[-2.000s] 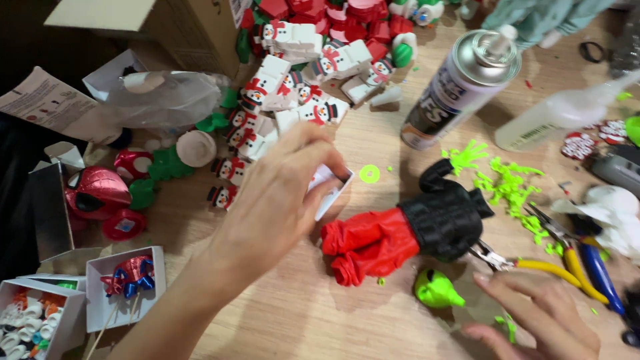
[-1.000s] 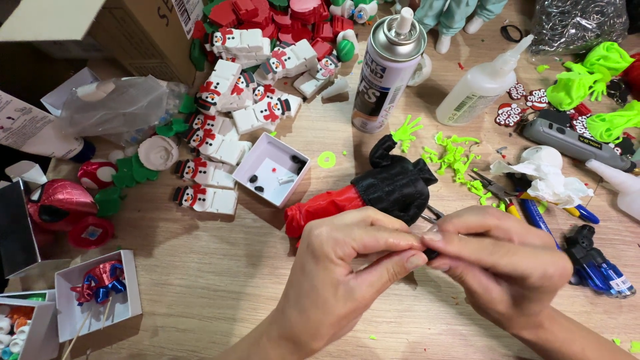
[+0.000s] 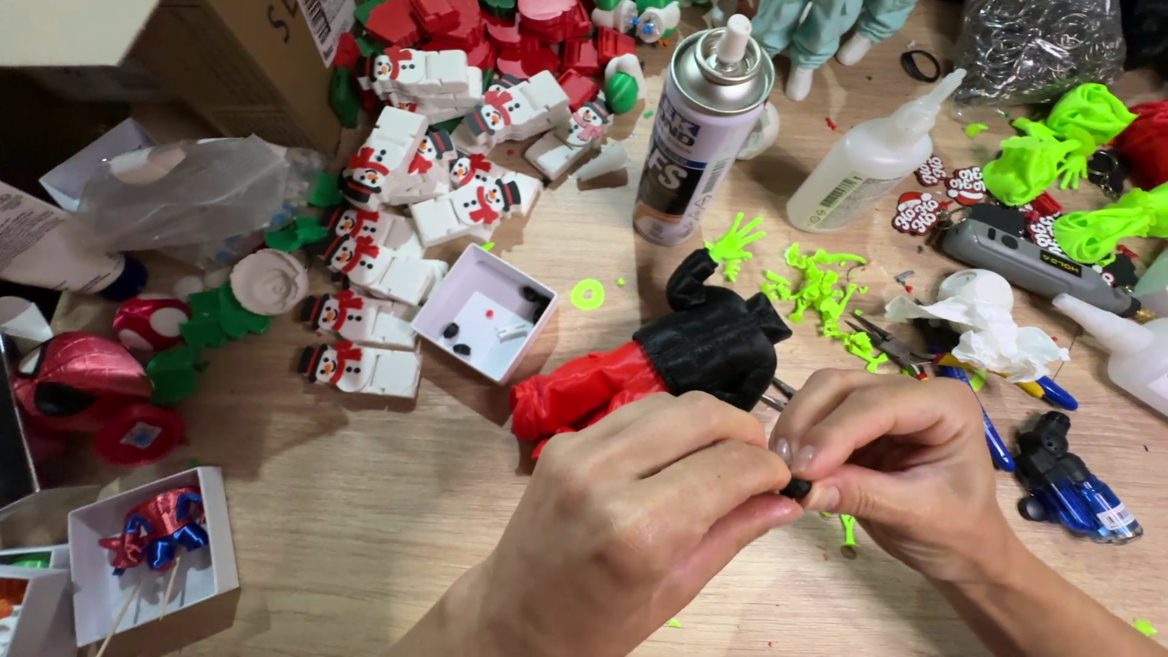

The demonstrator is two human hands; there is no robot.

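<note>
Between the fingertips of my left hand (image 3: 652,516) and my right hand (image 3: 899,474) is a small black piece (image 3: 796,489), mostly covered by fingers. Just beyond my hands lies a figure body with a black jacket (image 3: 707,342) and red trousers (image 3: 589,388). A lime-green hand piece (image 3: 733,239) sits at the end of its raised arm. To its left, a small white box (image 3: 485,313) holds several black bits and a small clear piece. Lime-green scraps (image 3: 817,287) lie right of the figure, near pliers (image 3: 890,342).
A spray can (image 3: 703,137) and a white squeeze bottle (image 3: 871,160) stand behind the figure. Snowman pieces (image 3: 379,246) are piled at the left. A grey rotary tool (image 3: 1036,255), crumpled tissue (image 3: 981,324) and a blue torch lighter (image 3: 1077,484) lie at the right. A box with a red-and-blue figure (image 3: 155,529) is at lower left.
My left hand was at the small white box two seconds ago; both hands have since come together around the black piece. The lime-green head seen earlier near the figure is no longer visible.
</note>
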